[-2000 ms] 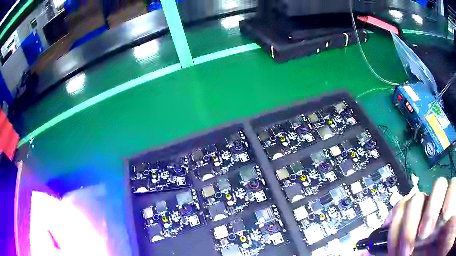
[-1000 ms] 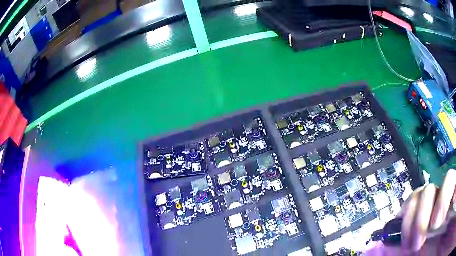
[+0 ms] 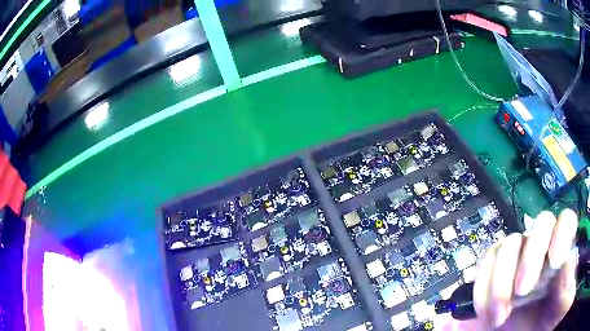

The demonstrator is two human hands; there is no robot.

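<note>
A wide black component tray (image 3: 310, 169) lies on the green mat, with two blocks of pockets holding many circuit-board assemblies (image 3: 284, 249). The boards carry silver squares and small yellow dots. The tray's near side is cut off by the lower edge. My right hand (image 3: 527, 275) is at the lower right, its fingers closed around a black corded hand tool (image 3: 456, 302). The tool's dark end points left over the tray's near right boards; its tip is hard to make out. My left hand is not in view; strong white and pink glare covers the lower left.
A blue controller box (image 3: 540, 139) with a clear plastic sheet (image 3: 524, 68) stands at the right. Black stacked trays (image 3: 388, 58) and a red strip-like item (image 3: 480, 24) are at the back. A clear hose hangs at upper right. A green frame post (image 3: 218, 45) and grey conveyor stand behind.
The whole view has shifted right and slightly down, then back left. My right hand sits a little further left and higher over the near right boards, still holding the tool.
</note>
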